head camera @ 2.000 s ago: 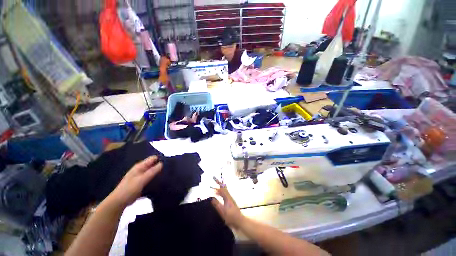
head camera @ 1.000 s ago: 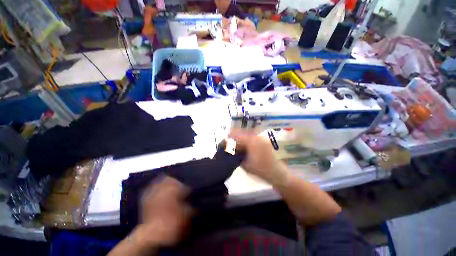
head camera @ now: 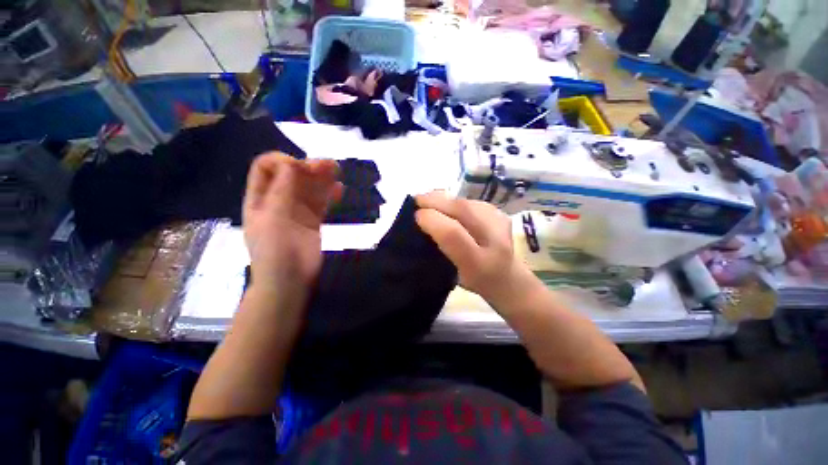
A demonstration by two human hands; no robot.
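A black fabric panel [head camera: 377,291] hangs over the table's front edge before me, with its upper corner raised. My right hand [head camera: 468,238] pinches that corner between thumb and fingers, just left of the sewing machine's needle end. My left hand [head camera: 286,213] is raised over the panel's left side, fingers bent and apart from the thumb; I see no fabric in it. A larger black cut-piece pile [head camera: 182,177] lies at the left of the table, partly behind my left hand. The white industrial sewing machine [head camera: 595,202] stands to the right.
A light blue basket [head camera: 363,45] with black, pink and white scraps stands behind the table. Plastic-wrapped cardboard [head camera: 145,281] lies at the left end. A blue crate [head camera: 136,400] is below the edge. A grey-green strip [head camera: 590,283] lies under the machine arm.
My right hand has lifted the panel's corner near the needle end. My left hand has moved up and away from the panel's lower left. The camera view has tilted down.
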